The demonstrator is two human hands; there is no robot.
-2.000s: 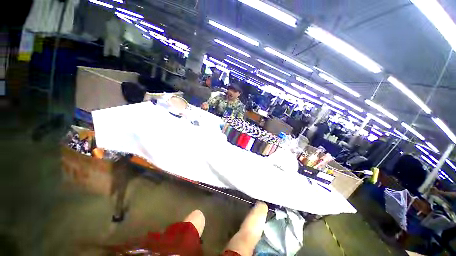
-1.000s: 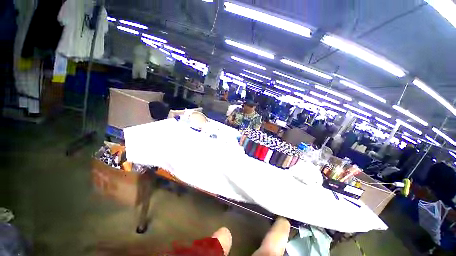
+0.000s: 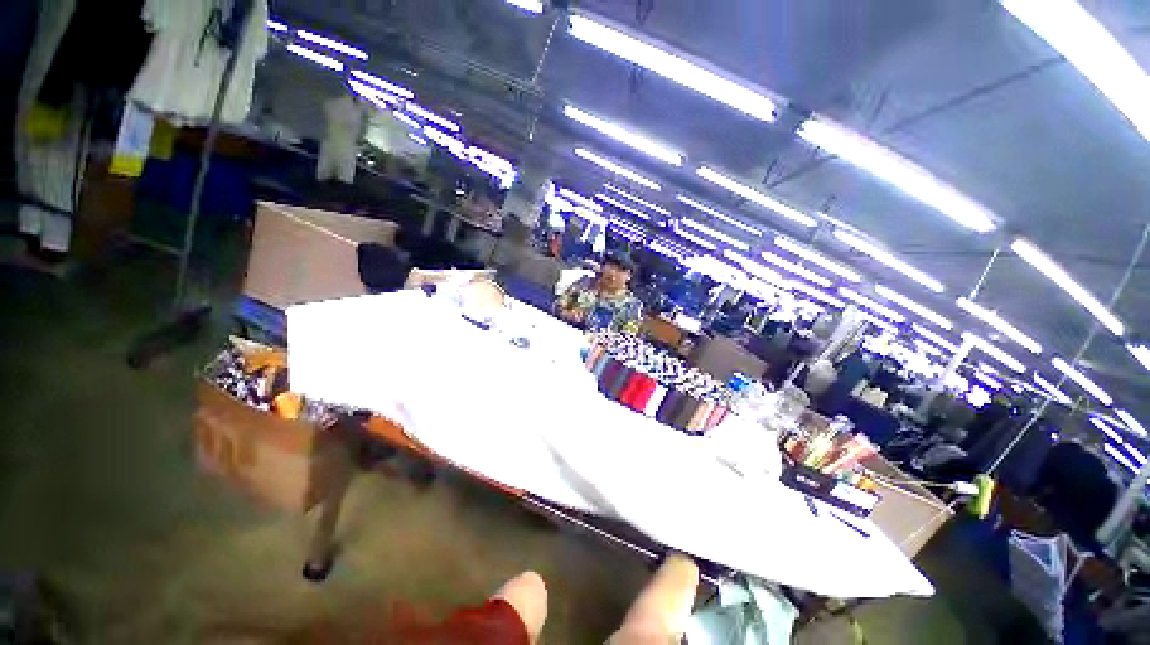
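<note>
No hand of mine is in the picture. A long table under a white cloth (image 3: 441, 365) lies tilted in front of me. A dense block of thread spools (image 3: 656, 388) with red, black, grey and brown sides stands on its far side. A dark tray (image 3: 829, 488) with upright coloured items sits to the right of the spools. A small tan round thing (image 3: 482, 299) lies at the table's far left. Two dark thin items lie on the cloth near the tray. My knees and red garment (image 3: 486, 624) show at the bottom edge.
An open carton with mixed items (image 3: 252, 441) stands on the floor at the left. Another carton (image 3: 309, 261) is behind the table's left end. Garments (image 3: 196, 57) hang at upper left. A person (image 3: 602, 296) sits opposite. A pale cloth or bag (image 3: 744, 614) hangs by my knee.
The view turned so the table shifted right and down, then back a little left and up. The hanging garments came more into view at the left. No hand appears in any frame.
</note>
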